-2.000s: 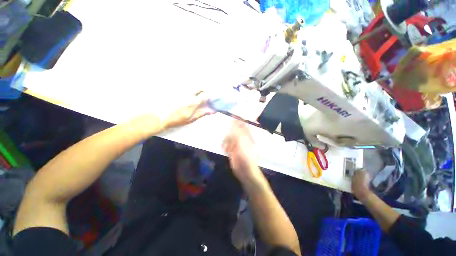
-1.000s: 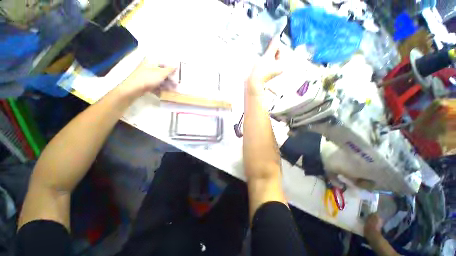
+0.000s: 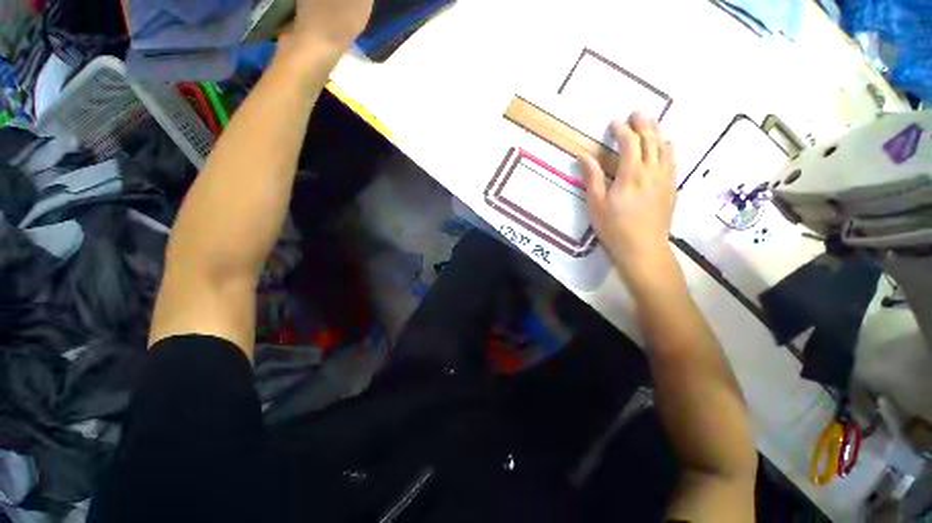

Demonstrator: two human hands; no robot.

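Observation:
A clear template (image 3: 542, 204) with dark and pink rectangular outlines and handwriting on its edge lies near the table's front edge. A tan bar (image 3: 552, 127) lies along its far side. My right hand (image 3: 636, 199) rests palm down over the right end of the bar and template, fingers slightly apart, gripping nothing visible. My left hand (image 3: 332, 20) is at the top edge of the picture, beside blue-grey fabric (image 3: 189, 36). Its fingers are cut off, so what it touches or holds cannot be told.
The cream sewing machine head (image 3: 858, 184) stands at right, with dark fabric pieces (image 3: 823, 306) by its base. Scissors (image 3: 836, 449) with yellow and red handles lie at the right front. A white basket (image 3: 112, 112) and heaps of dark fabric (image 3: 61, 327) are at left.
The view has swung left. My left hand has moved from the tan bar to the fabric beyond the table's left end. My right hand has come back from near the machine onto the template.

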